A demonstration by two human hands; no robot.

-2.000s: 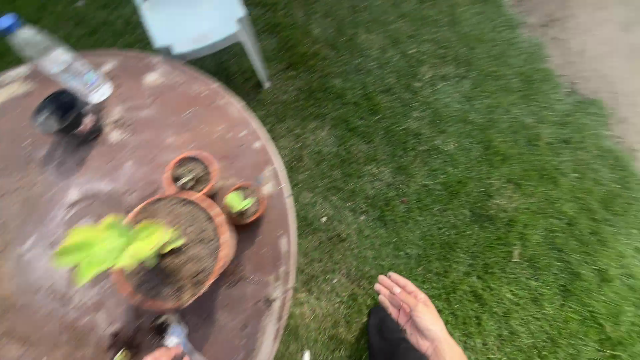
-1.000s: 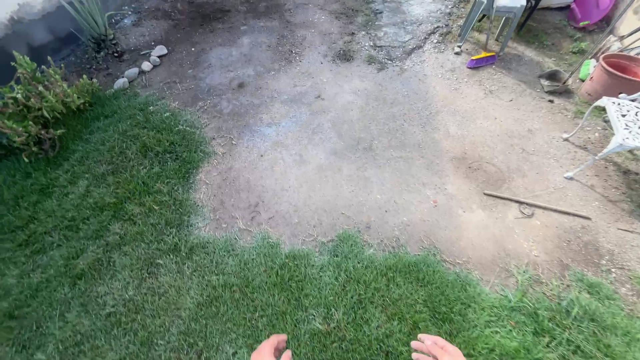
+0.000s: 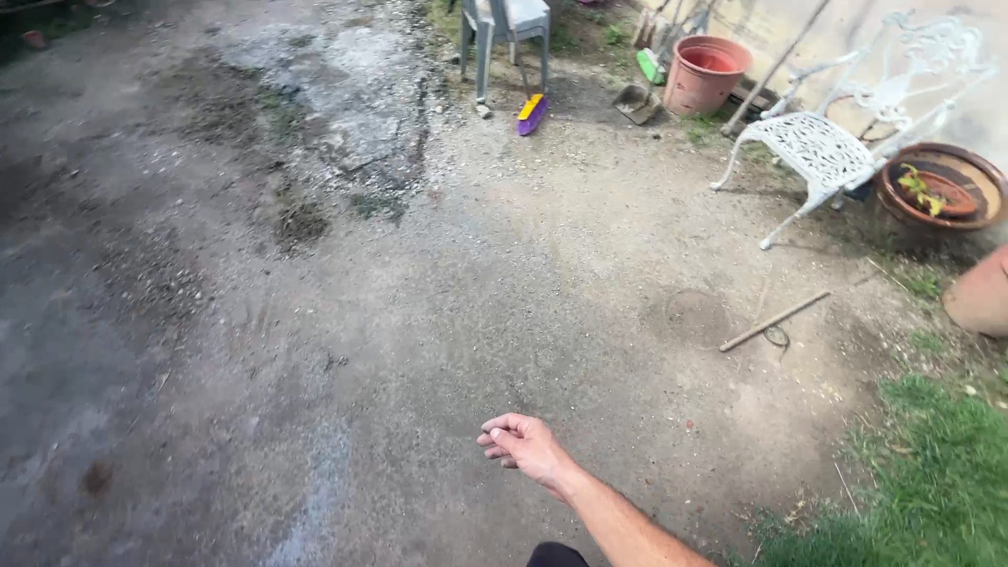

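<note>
My right hand (image 3: 524,450) reaches in from the lower right over the dirt ground, fingers loosely curled with gaps between them and nothing held. Below it, a dark rounded tip, perhaps of a knee or shoe, shows at the bottom edge. My left hand is out of the frame. Beyond the hand to the right, a wooden stick (image 3: 776,320) lies on the dirt beside a small wire-like loop (image 3: 776,337).
A white ornate metal chair (image 3: 819,150), a glazed pot (image 3: 941,220) and a terracotta-coloured pot (image 3: 701,90) line the right wall. A purple and yellow broom head (image 3: 532,115) rests by a grey plastic chair (image 3: 504,31). Grass (image 3: 937,480) borders the lower right.
The view has swung from the round table with potted plants, across the grass, to the dirt yard. My left hand, visible one second ago, has left the frame.
</note>
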